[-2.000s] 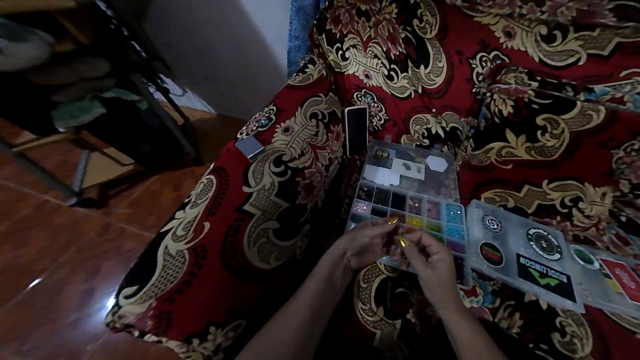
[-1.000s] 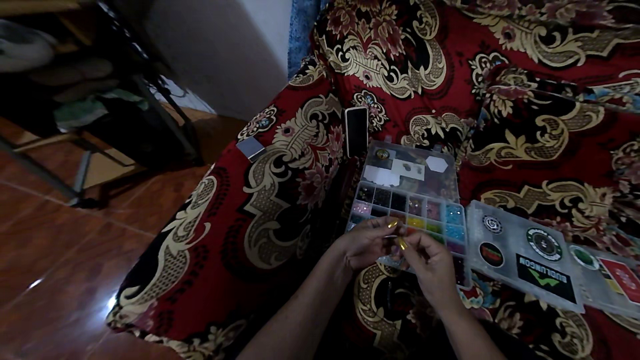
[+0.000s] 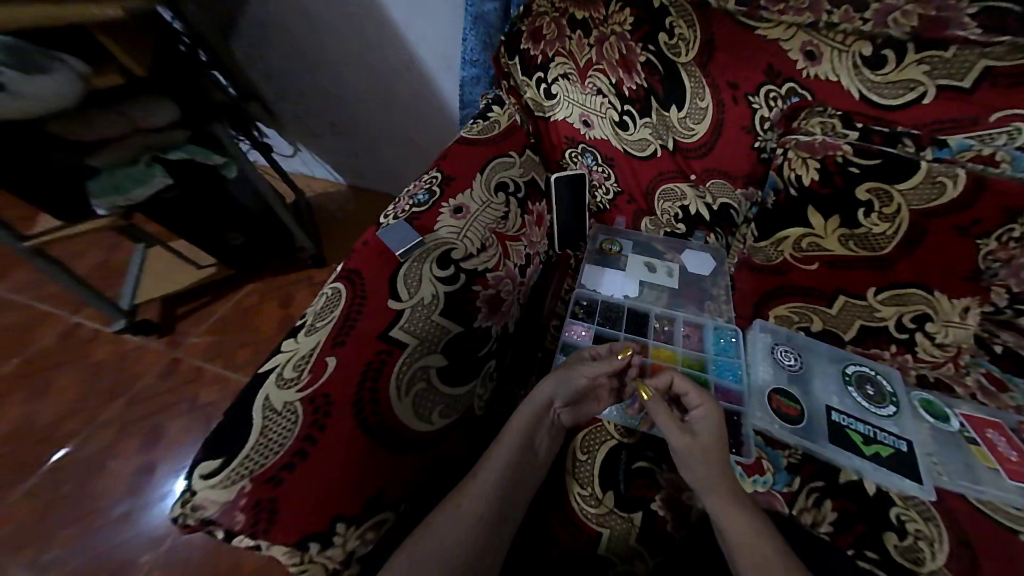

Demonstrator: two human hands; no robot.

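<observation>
Both hands are close together over the near part of an open compartment box of beads (image 3: 664,354), sorted by colour. My left hand (image 3: 594,386) has its thumb and fingertips pinched together. Just right of it, my right hand (image 3: 684,420) is pinched the same way, its fingertips almost touching the left ones. Something small and thin seems to be between the fingertips, too small and dark to name. The raised clear lid (image 3: 704,286) of the box rests on the sofa behind, with paper pieces and a round sticker on it.
A phone (image 3: 570,210) leans against the sofa (image 3: 848,280) behind the box. A small grey square object (image 3: 399,240) lies on the armrest. Closed plastic cases with stickers (image 3: 840,404) (image 3: 972,448) lie at the right. A shelf rack (image 3: 132,276) stands on the tiled floor at the left.
</observation>
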